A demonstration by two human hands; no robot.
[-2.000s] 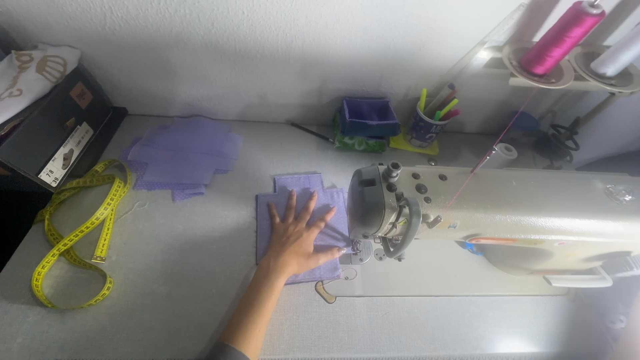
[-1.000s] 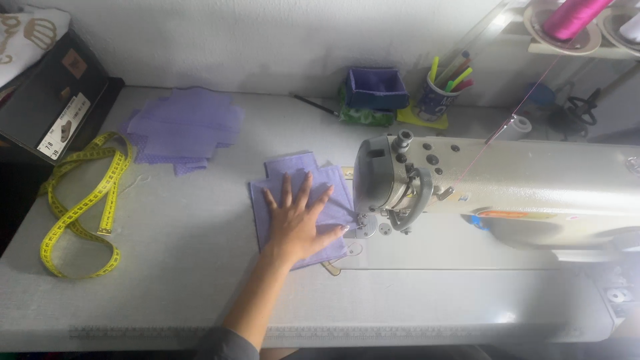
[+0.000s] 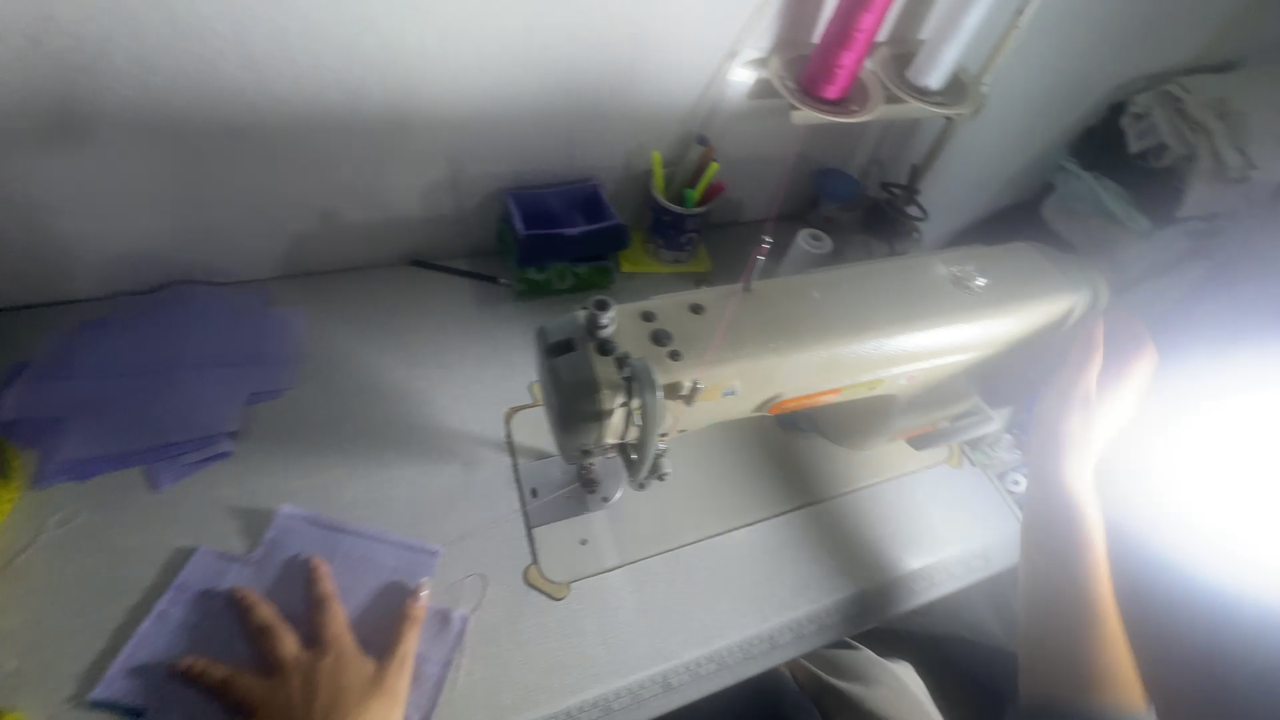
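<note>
My left hand (image 3: 320, 650) lies flat with spread fingers on a light purple fabric piece (image 3: 350, 550), on the table left of the sewing machine (image 3: 820, 330). Thread trails between the piece and the needle area, where no cloth lies under the presser foot. My right hand (image 3: 1110, 390) is raised at the machine's right end, by the handwheel side. Glare and blur hide its fingers, so its grip cannot be told. A stack of purple fabric pieces (image 3: 150, 370) lies at the upper left.
Along the wall stand a blue fabric box (image 3: 565, 215), a cup of markers (image 3: 680, 220) and a thread stand with a pink cone (image 3: 845, 50) and a white cone (image 3: 945, 45). A white spool (image 3: 808, 250) sits behind the machine. A ruler strip (image 3: 700, 670) runs along the front edge.
The purple piece under my left hand has moved away from the needle, left and toward the front edge. My right hand has come into view at the machine's right end. The view has swung right.
</note>
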